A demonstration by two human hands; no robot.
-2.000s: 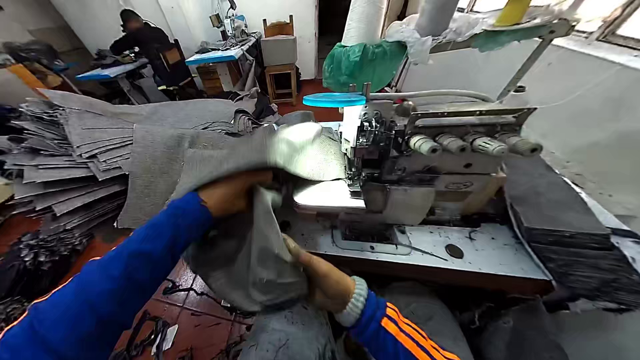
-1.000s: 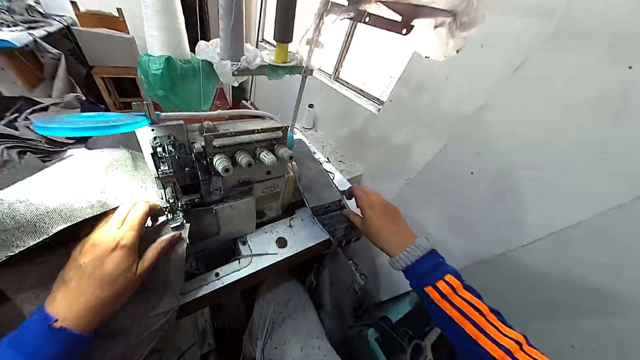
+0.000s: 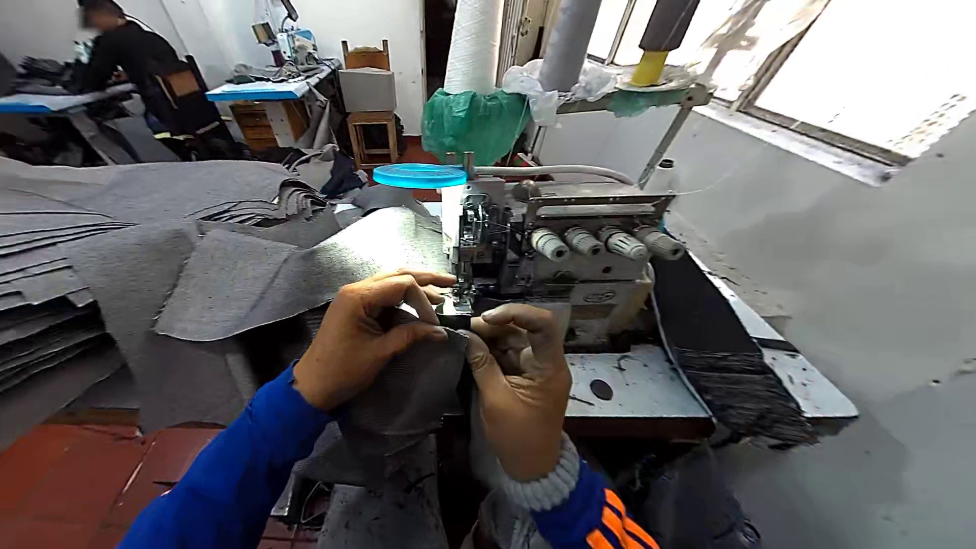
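Note:
An overlock sewing machine [image 3: 587, 267] stands on a worn white table, its lit needle area at its left end. My left hand [image 3: 374, 328] pinches the edge of a grey fabric panel [image 3: 412, 381] just below and left of the presser foot [image 3: 461, 301]. Close against it, at the same edge, my right hand [image 3: 526, 374] has its thumb and fingers closed on the fabric, with a small dark piece between the two hands near the foot. More grey cloth [image 3: 381, 244] spreads behind and left of the needle.
Stacked grey fabric panels [image 3: 46, 305] fill the left side. A pile of dark cut strips [image 3: 709, 343] lies right of the machine. Thread cones [image 3: 474, 46] and a green plastic bag [image 3: 473, 126] stand behind. A person [image 3: 133, 69] sits at another table in the back left.
My right hand has come from the dark strips at the machine's right to the fabric beside my left hand near the presser foot. The view has swung back left.

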